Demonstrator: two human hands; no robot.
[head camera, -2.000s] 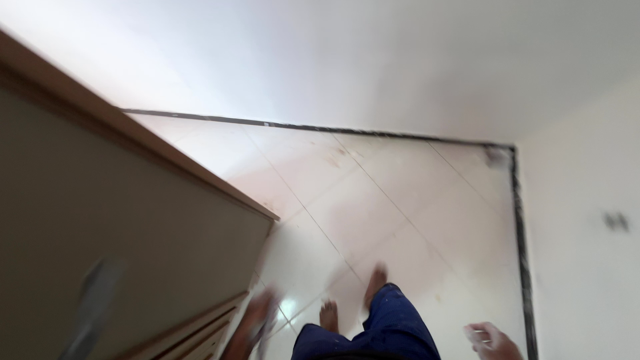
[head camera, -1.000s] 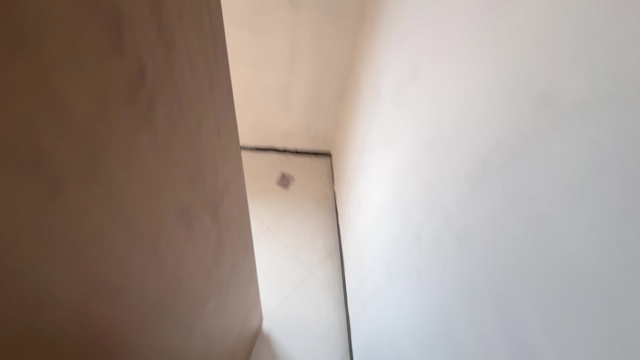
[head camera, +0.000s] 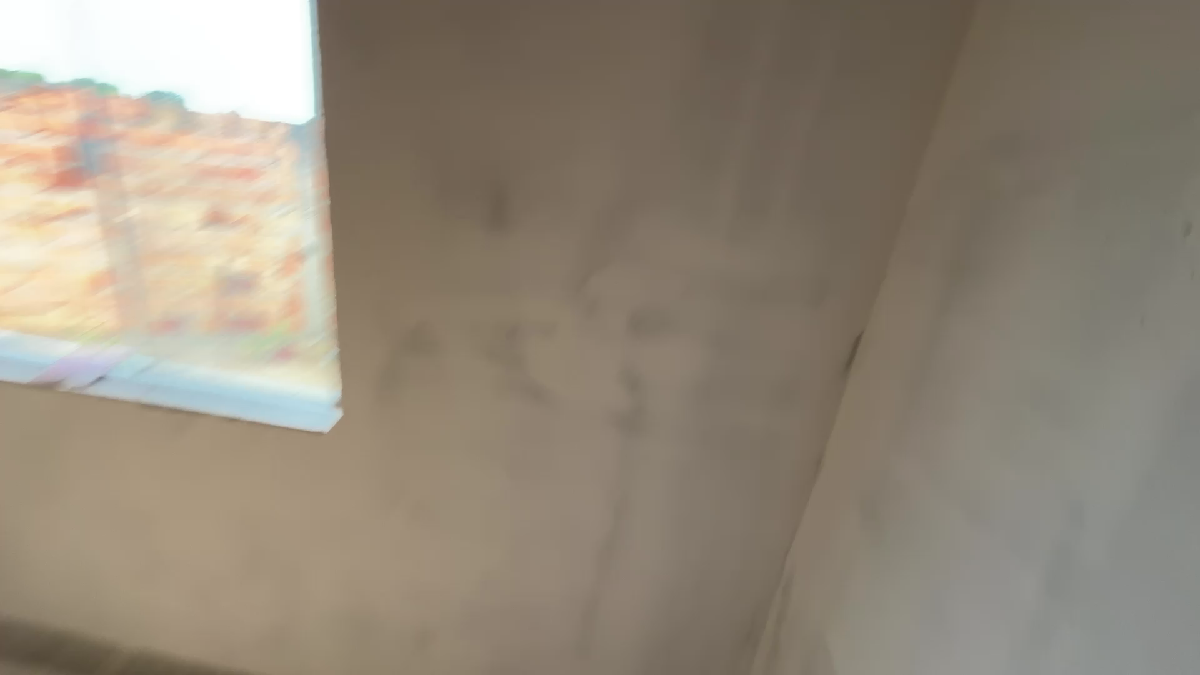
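Note:
Neither my left hand nor my right hand shows in the head view now, so what they hold or touch is hidden. A plastered wall (head camera: 525, 487) with dark smudges and patchy marks fills the middle of the view, blurred by motion. At the upper left a window opening (head camera: 159, 225) with a pale sill (head camera: 216, 394) cuts into this wall.
A second plastered wall (head camera: 1012, 450) stands at the right and meets the first in a slanting corner line. Outside the window are blurred orange and tan shapes, with some green below a bright sky. A dark band (head camera: 75, 647) runs along the lower left edge.
The view has swung from a tiled floor and walls to a wall with a window. Two seconds ago both hands and bare feet showed at the bottom; they are out of view now.

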